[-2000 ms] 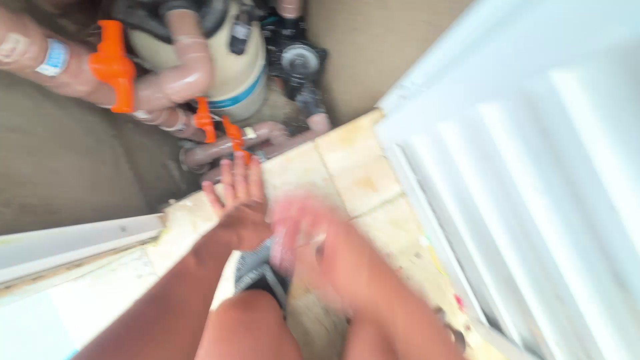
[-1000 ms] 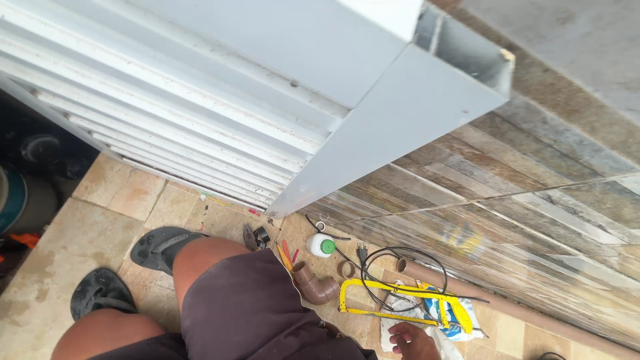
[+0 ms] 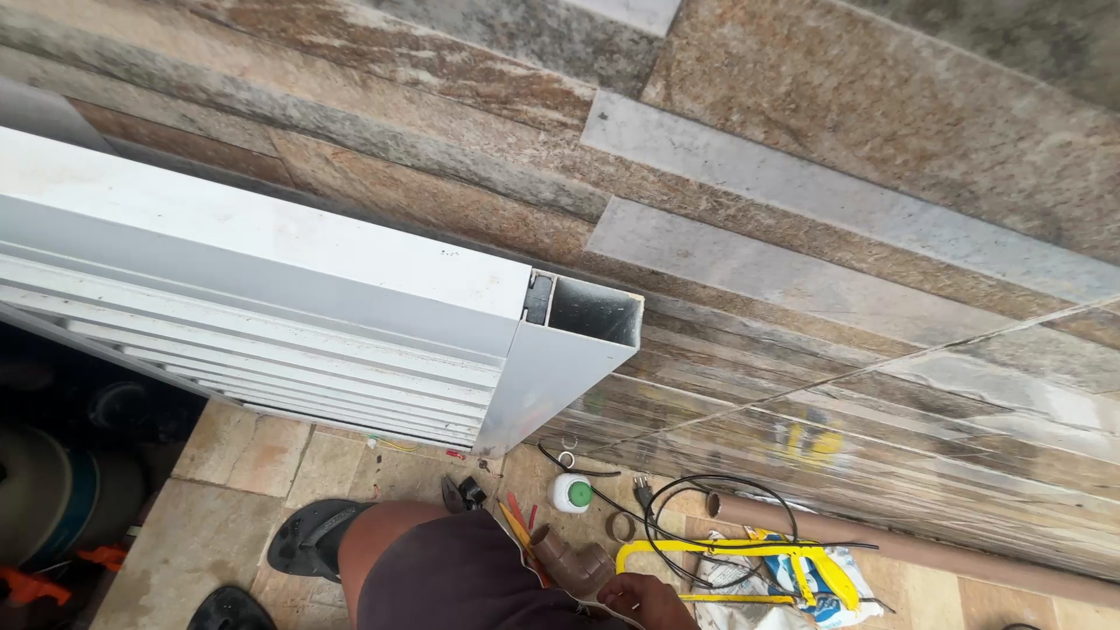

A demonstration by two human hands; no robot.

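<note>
One hand shows at the bottom edge, most likely my right hand point(image 3: 646, 602), with its fingers curled beside the yellow hacksaw point(image 3: 744, 549) and a brown PVC elbow fitting point(image 3: 573, 560). Whether it touches or holds anything cannot be told. My left hand is out of sight. The hacksaw lies over a black power cable point(image 3: 652, 525) and a plastic bag with blue print point(image 3: 844, 582). Left of these stand a white bottle with a green cap point(image 3: 571, 494), a brown pipe ring point(image 3: 620, 526), and pliers point(image 3: 455, 494).
A white louvered metal door point(image 3: 350, 324) stands open on the left, its hollow frame end near the tiled wall point(image 3: 787, 175). A long brown pipe point(image 3: 927, 547) lies along the wall's foot. Flip-flops point(image 3: 306, 538) are on the floor tiles, near a tank point(image 3: 44, 494) in the dark recess.
The view has swung from the pipes and tank to the door, wall and floor tools. Both hands showed two seconds ago; now only one does, by the hacksaw.
</note>
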